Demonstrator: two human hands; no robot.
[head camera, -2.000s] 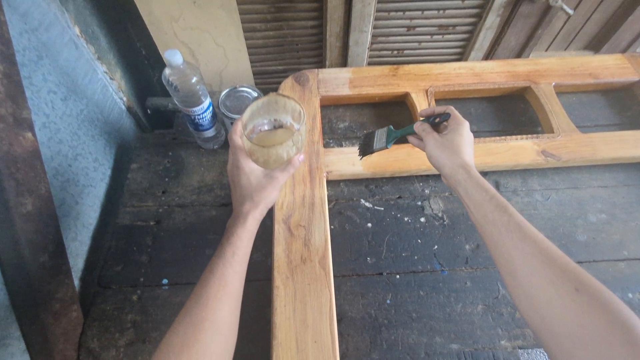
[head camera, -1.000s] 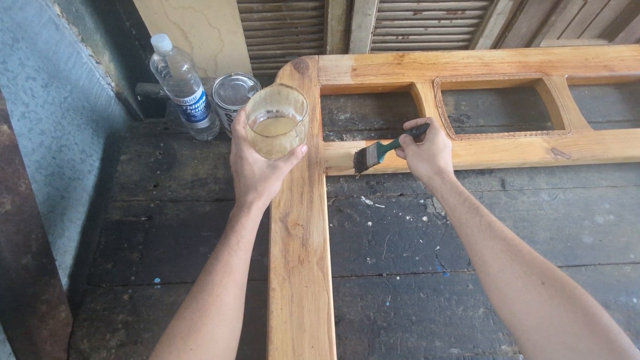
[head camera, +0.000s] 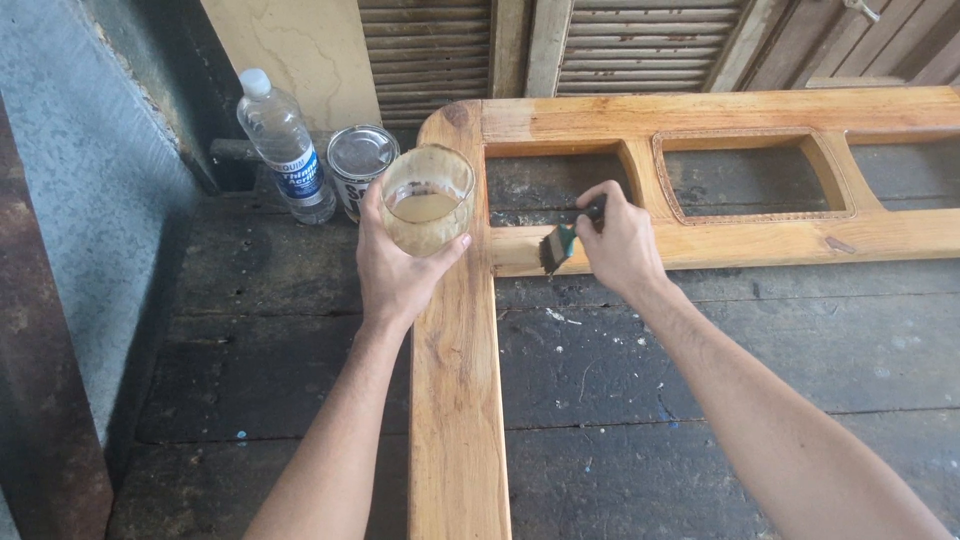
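My left hand (head camera: 397, 262) is closed around a cloudy, stained glass jar (head camera: 429, 214) with pale liquid in it, held above the upright of a varnished wooden frame (head camera: 459, 390). In my right hand (head camera: 619, 244) is a paintbrush (head camera: 559, 247) with a green handle and dark bristles. The bristles point down at the lower rail of the frame, near its joint with the upright; whether they touch the wood I cannot tell. The rail section has several rounded openings, one with a carved edge.
Behind the jar stand a metal can (head camera: 362, 154) with a lid and a clear plastic thinner bottle (head camera: 289, 157). Dark, paint-spotted planks (head camera: 675, 360) lie beneath the frame. Louvered wooden shutters (head camera: 645, 45) and a plywood board (head camera: 292, 52) stand at the back; a blue-grey panel (head camera: 82, 172) is at left.
The brush in my right hand has moved left along the lower rail, and its bristles now tilt more steeply down. My left hand still holds the jar.
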